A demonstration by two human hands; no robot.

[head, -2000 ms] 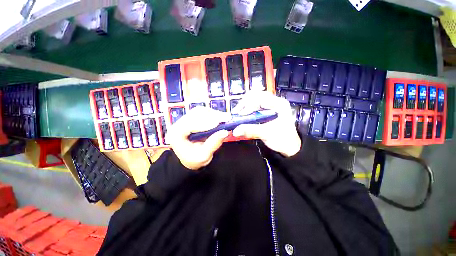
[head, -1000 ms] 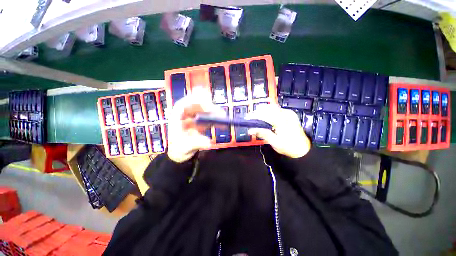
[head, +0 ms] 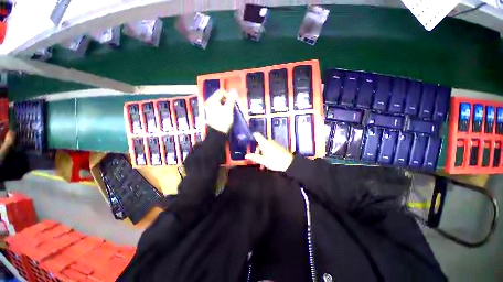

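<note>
The orange phone tray (head: 316,82) lies in front of me. Its upper row shows a dark-blue-backed phone at the left, an empty second slot, and three open-backed handsets (head: 279,91) with white patches. Lower-row slots hold dark phones, partly hidden by my hands; the right one has glare. A covered phone (head: 240,131), dark-blue back up, is held tilted above the tray's left half. My left hand (head: 220,113) grips its upper end. My right hand (head: 270,154) has finger and thumb at its lower end. The dark tray of back covers (head: 386,120) adjoins at right.
A waiting phone tray (head: 132,121) is at left. Another orange tray (head: 455,132) with blue-faced phones is far right. Grey-white blocks (head: 314,25) line the bench's far side. Black blister trays (head: 129,187) and stacked orange trays (head: 66,250) are lower left. A person's arm shows at the left edge.
The phone has turned from lying crosswise between my hands to pointing lengthwise, blue back up. My right hand has moved left and to its lower end. The trays have shifted right in view.
</note>
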